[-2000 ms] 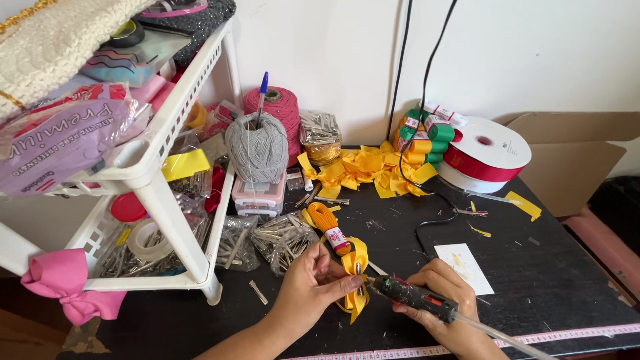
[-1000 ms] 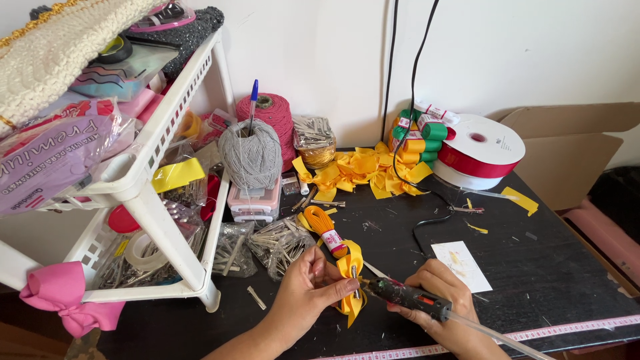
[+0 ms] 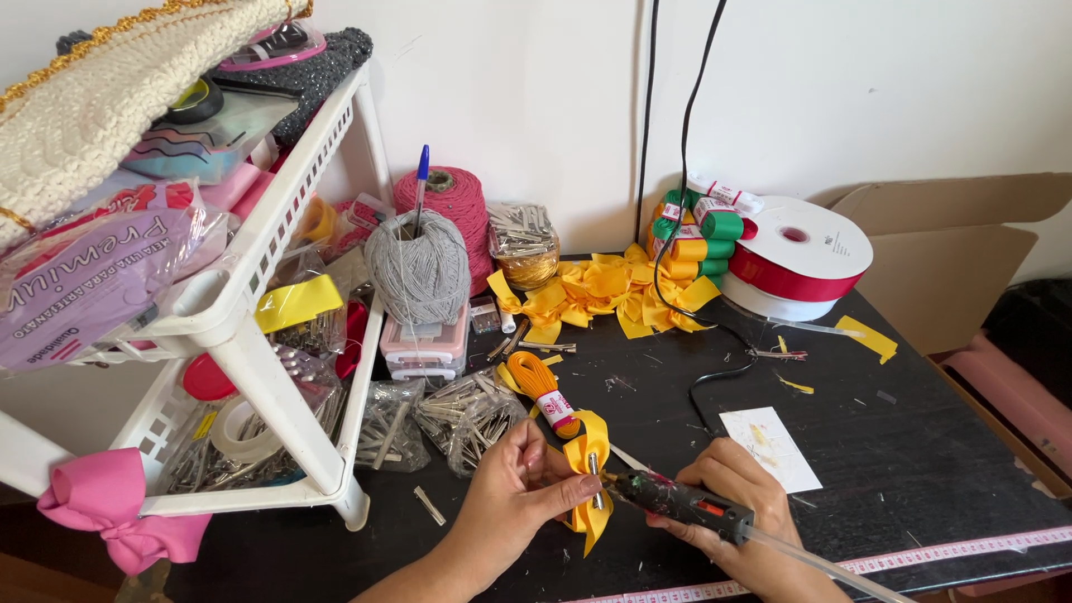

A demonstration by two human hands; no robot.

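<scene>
My left hand (image 3: 528,486) pinches a yellow ribbon bow (image 3: 590,448) with a metal hair clip (image 3: 595,481) lying along its middle. In my right hand (image 3: 745,494) is a black hot glue gun (image 3: 682,502), a clear glue stick (image 3: 821,569) coming out of its back. The nozzle is at the bow beside the clip; whether it touches cannot be told. Just behind the bow lies a banded bundle of orange ribbon (image 3: 543,394). A white card (image 3: 770,448) with yellowish marks lies beyond my right hand.
Yellow bows (image 3: 603,289), ribbon rolls (image 3: 703,234) and a large ribbon spool (image 3: 796,251) stand at the back. A black cord (image 3: 712,377) crosses the table. Bags of metal clips (image 3: 469,419), grey yarn (image 3: 419,268) and a white plastic shelf (image 3: 285,402) are at left; a measuring tape (image 3: 946,553) runs along the front.
</scene>
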